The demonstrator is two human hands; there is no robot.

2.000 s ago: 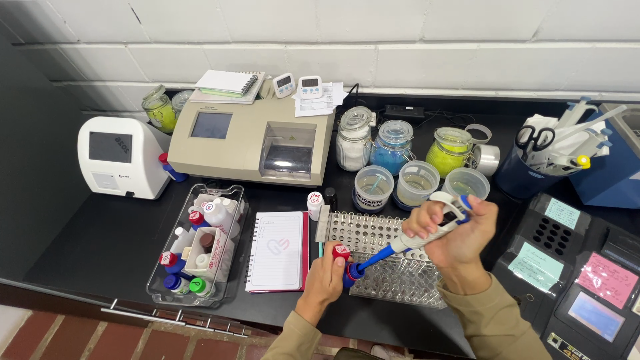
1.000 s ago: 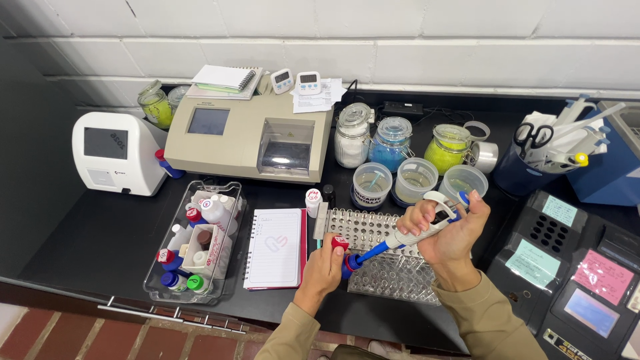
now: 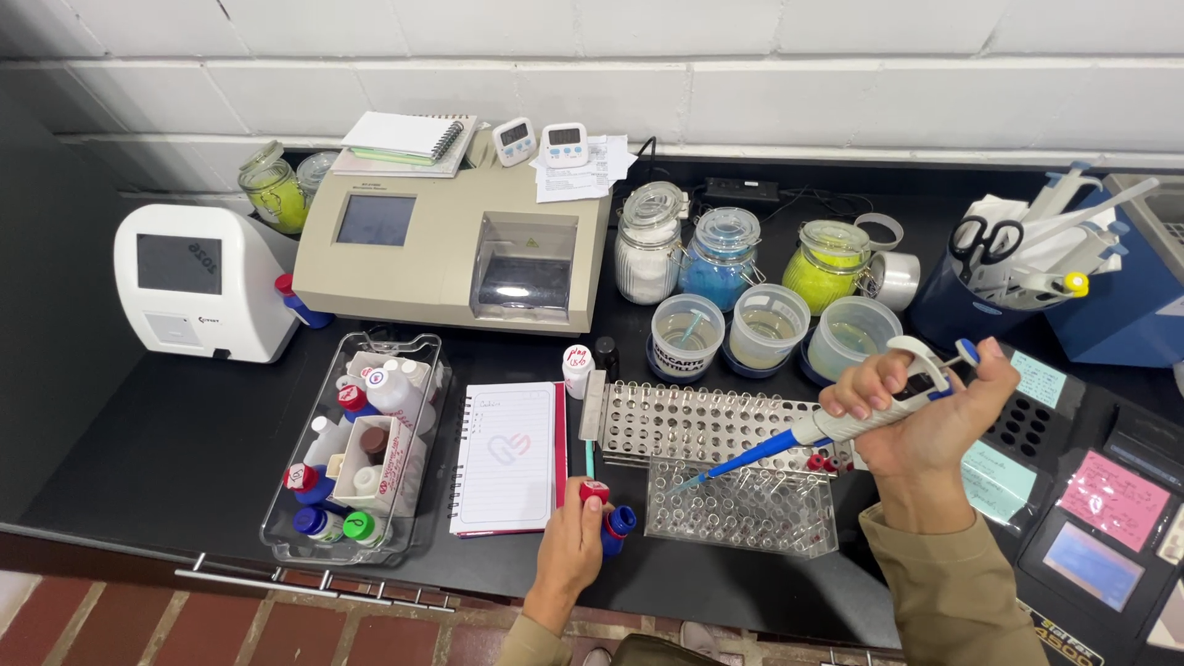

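Observation:
My right hand (image 3: 916, 421) holds a blue and white micropipette (image 3: 832, 421), its thumb by the blue plunger. The tip points down-left over the near-left part of a clear acrylic rack (image 3: 740, 523) of glass tubes. Whether the tip enters a tube cannot be told. My left hand (image 3: 573, 546) grips a red cap (image 3: 595, 491) beside an uncapped blue reagent bottle (image 3: 617, 530); whether its fingers also touch the bottle is unclear. Behind the acrylic rack stands a metal tube rack (image 3: 703, 416) with several red-stoppered tubes (image 3: 819, 462) at its right end.
An open notebook (image 3: 511, 458) and a clear bin (image 3: 425, 499) of reagent bottles lie left. Behind stand a microplate reader (image 3: 444, 250), plastic cups (image 3: 686, 335) and glass jars (image 3: 721, 259). A holder (image 3: 962, 305) of pipettes and scissors and a dark analyzer (image 3: 1073, 499) are at right.
The pipette's tip end has moved from the blue bottle's mouth to over the acrylic rack. My right hand has risen with it. My left hand stays near the bottle with the red cap.

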